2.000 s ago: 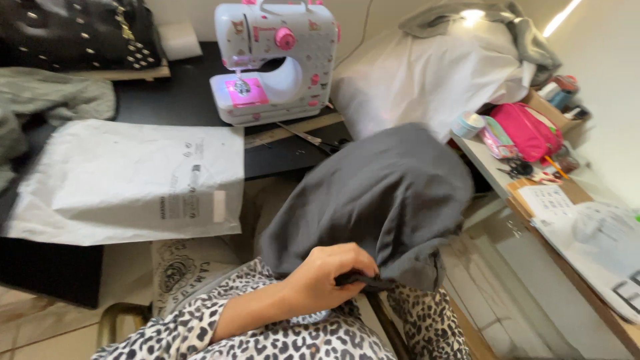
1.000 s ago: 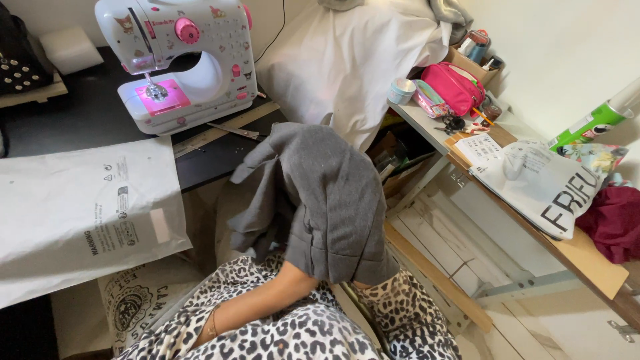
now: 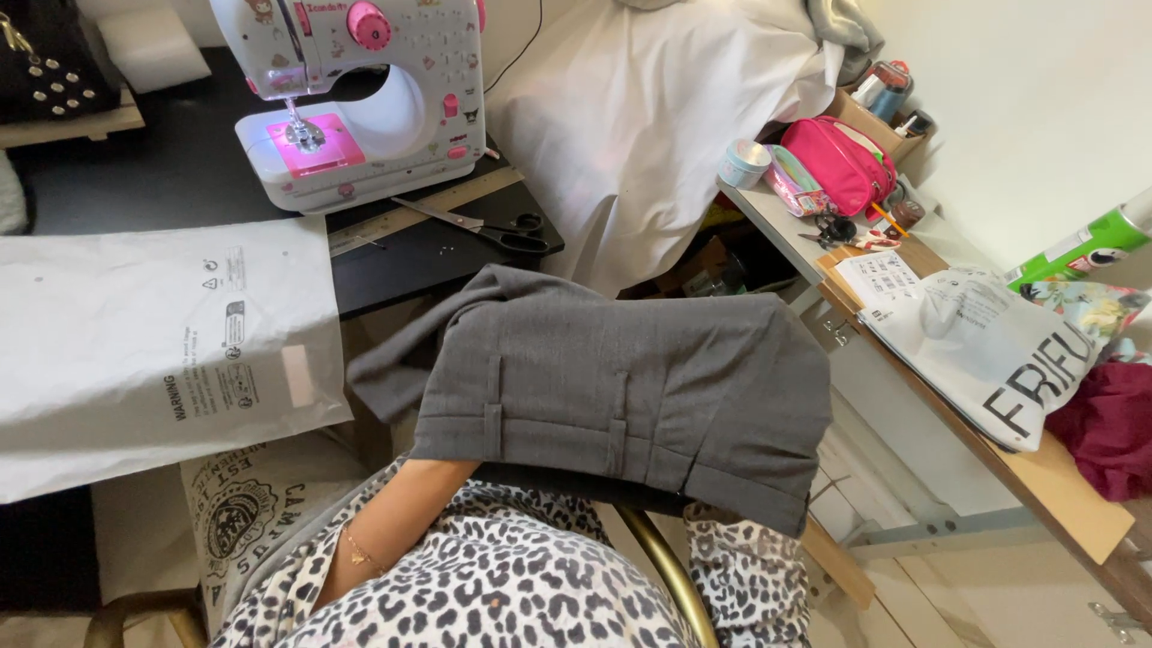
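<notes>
A dark grey garment with a waistband and belt loops (image 3: 576, 378) spreads over my lap, its waistband edge towards me. My left forearm, with a thin bracelet, runs in under the waistband; the hand itself is hidden inside the cloth. My right sleeve, leopard print, reaches the garment's right end, and the cloth covers that hand too. Beyond the garment stands a white and pink sewing machine (image 3: 360, 99) with its light on. Black-handled scissors (image 3: 477, 225) and a metal ruler (image 3: 423, 211) lie on the black table by it.
A white plastic mailer bag (image 3: 162, 351) overhangs the table's near left edge. White cloth (image 3: 630, 117) drapes behind. On the right-hand table are a pink pouch (image 3: 837, 162), a round tin (image 3: 745, 164), small scissors, a printed white bag (image 3: 981, 351), a green canister (image 3: 1080, 247) and maroon fabric (image 3: 1107, 427).
The grey garment was bunched over my hands; now it is spread wide, with its waistband and belt loops showing. My left hand, visible gripping the cloth two seconds ago, is now inside it.
</notes>
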